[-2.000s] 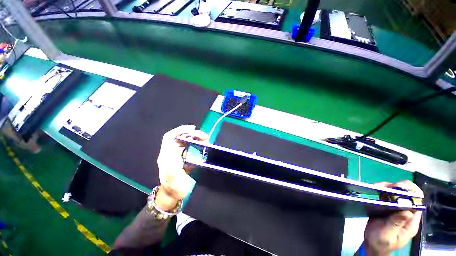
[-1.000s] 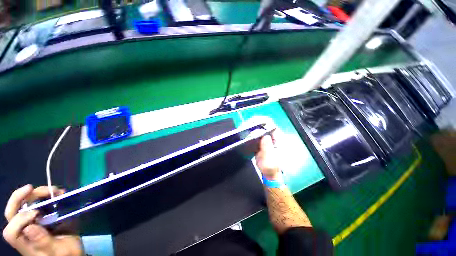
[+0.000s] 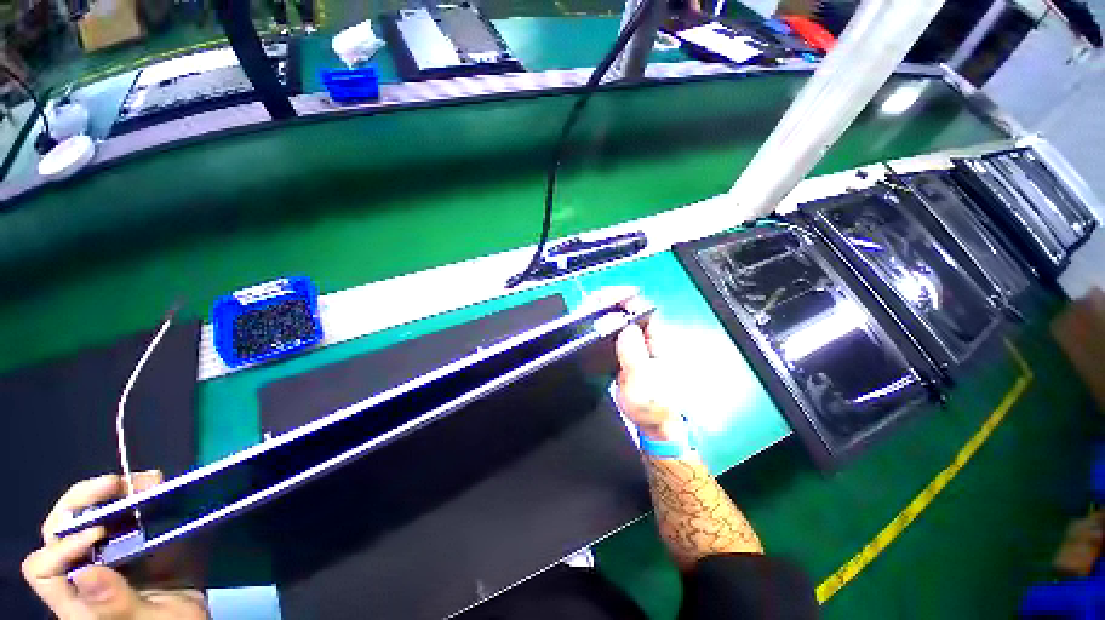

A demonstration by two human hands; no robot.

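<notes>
A display unit (image 3: 364, 426) is held edge-on above the black foam sheet (image 3: 485, 515), seen as a long dark bar with pale edges, running from lower left to upper right. My left hand (image 3: 103, 551) grips its left end with fingers and thumb. My right hand (image 3: 642, 369) grips its right end; a blue band is on that wrist. A white cable (image 3: 122, 412) sticks up from the unit's left end beside my left fingers. The underside of the unit is hidden.
A blue tray (image 3: 267, 325) of tiny dark pieces and a black electric screwdriver (image 3: 591, 252) with a black cord lie on the white rail. Glossy black panels (image 3: 824, 351) stand in a row at right. Across the green strip are other units (image 3: 446, 39) and another blue bin (image 3: 351, 84).
The view has swung right since two seconds ago, bringing the glossy panels in. Both hands still hold the unit. In the last second it has barely moved.
</notes>
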